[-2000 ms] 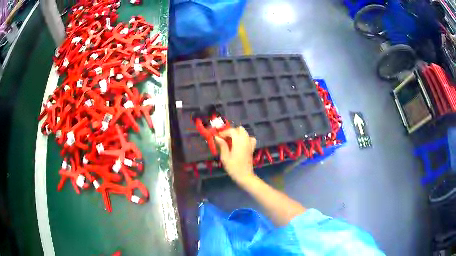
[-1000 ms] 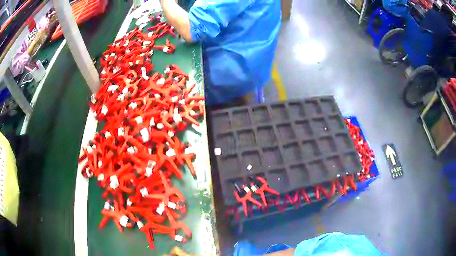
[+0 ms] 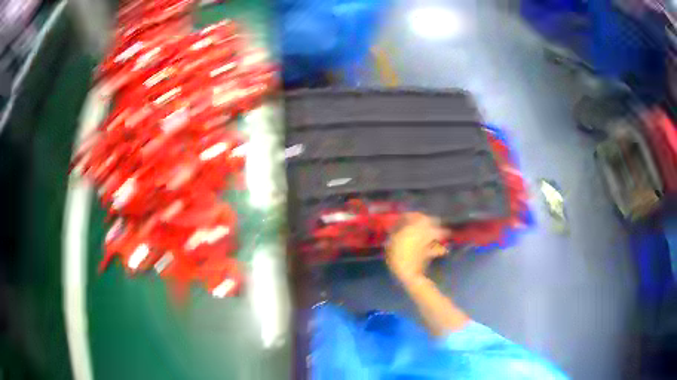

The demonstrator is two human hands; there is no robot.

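The frame is strongly blurred. My right hand (image 3: 417, 243) is over the near edge of the black component tray (image 3: 393, 141). Red clamps (image 3: 338, 226) lie on the tray's near left part, just left of my right hand. Red shows at the fingertips, but the blur hides whether the hand grips a clamp. My left hand is not in view.
A large heap of red clamps (image 3: 174, 141) lies on the green bench at the left. A blue bin (image 3: 525, 215) with more red clamps shows past the tray's right edge. A person in a blue smock (image 3: 326, 37) is beyond the tray. A frame (image 3: 627, 174) stands at the right.
My right hand has come back into view and reached over the tray's near edge. The view has tilted, so bench and tray sit higher and further left. More red shows on the tray's near row.
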